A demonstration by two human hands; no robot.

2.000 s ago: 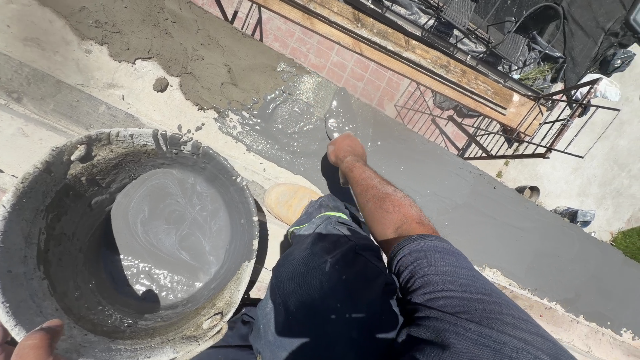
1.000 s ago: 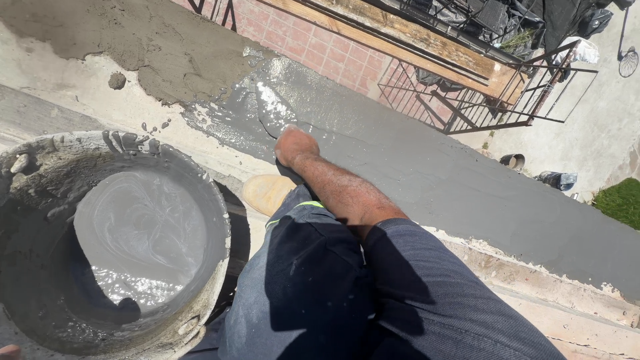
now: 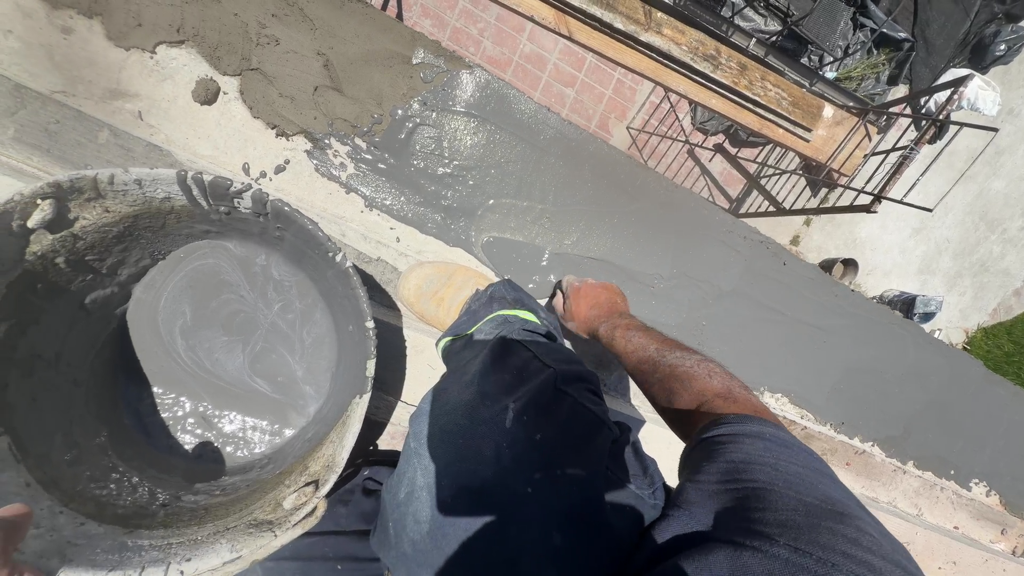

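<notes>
My right hand (image 3: 590,306) is closed around the dark handle of a trowel, whose blade (image 3: 516,260) is coated in grey slurry and lies on the wet cement strip. That smooth grey layer (image 3: 720,296) runs diagonally along the top of a wall or ledge. Rougher, drier mortar (image 3: 296,56) borders it at the upper left. At the lower left edge, fingers of my left hand (image 3: 12,528) touch the rim of a large mortar-crusted bucket (image 3: 352,400); most of that hand is out of frame. Liquid grey cement (image 3: 236,344) fills the bucket's bottom.
My tan boot (image 3: 444,292) stands beside the wet strip. Beyond it lie pink tiles (image 3: 528,48), wooden planks (image 3: 696,88) and a rusty metal railing (image 3: 800,180). A small container (image 3: 838,269) sits on the concrete below, near grass (image 3: 1000,350). A mortar lump (image 3: 206,90) lies near the bucket.
My right hand and the trowel have moved back along the strip, nearer to my knee. The wet grey layer near the rough mortar, earlier partly behind the trowel, is uncovered.
</notes>
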